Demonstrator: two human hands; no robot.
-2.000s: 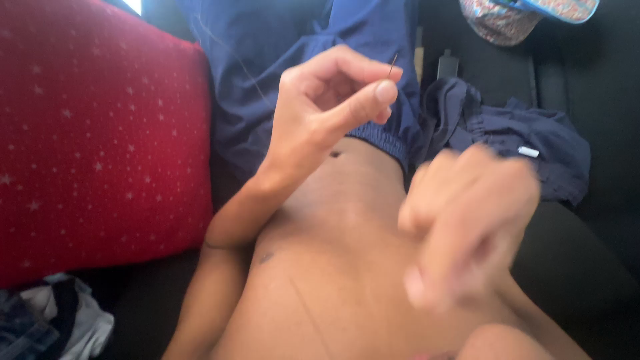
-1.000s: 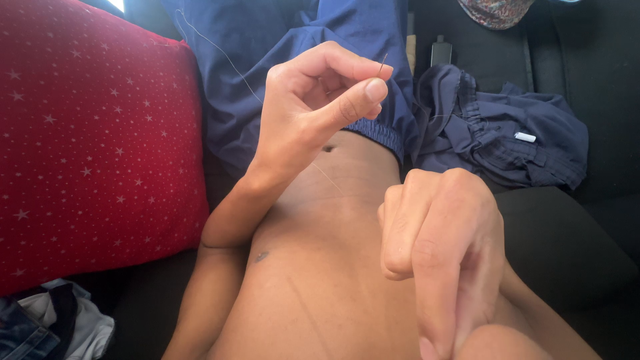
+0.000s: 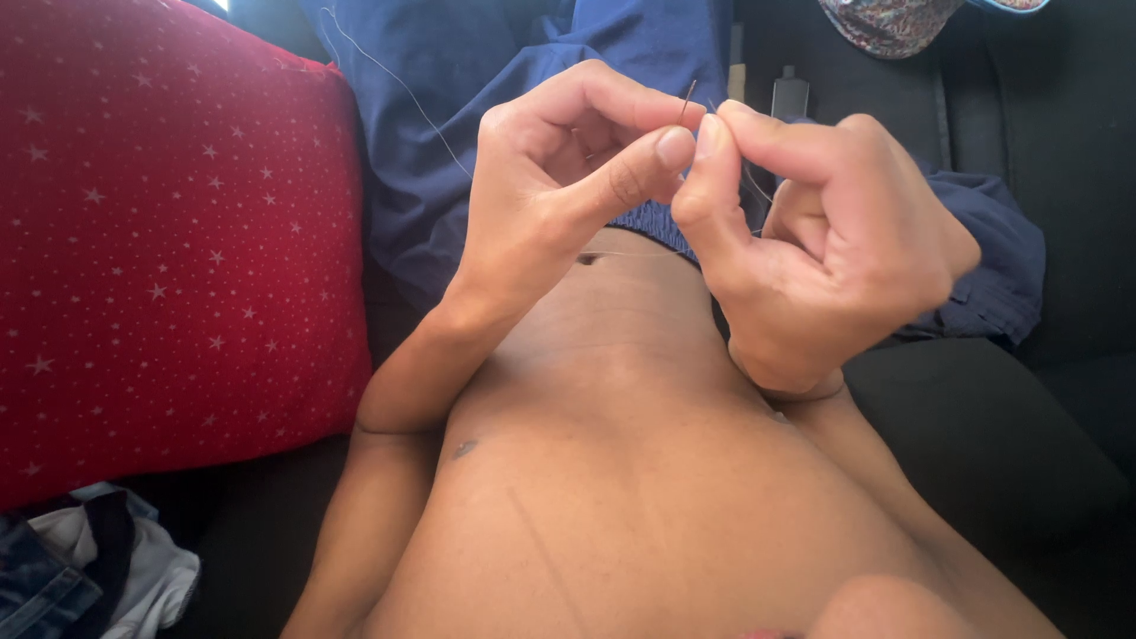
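My left hand (image 3: 559, 169) pinches a thin sewing needle (image 3: 688, 99) upright between thumb and index finger, above the waistband of the blue trousers. Close beside it on the right, my right hand (image 3: 816, 213) has its thumb and index fingertips pressed together on a fine thread, whose short tip shows just above them. A pale thread (image 3: 417, 105) lies in a loose curve over the blue trousers (image 3: 426, 186), and more strands hang below my right fingers. Whether the thread passes through the needle's eye cannot be told.
A red cushion with stars (image 3: 177, 248) stands at the left, above crumpled clothes (image 3: 98, 559). Dark blue fabric (image 3: 1003, 240) lies on the black seat (image 3: 985, 435) at the right. Behind are a small grey object (image 3: 789, 96) and a patterned cap (image 3: 896, 27).
My right hand has moved up from the lower right to beside the needle and my left fingertips. My left hand still holds the needle in much the same place.
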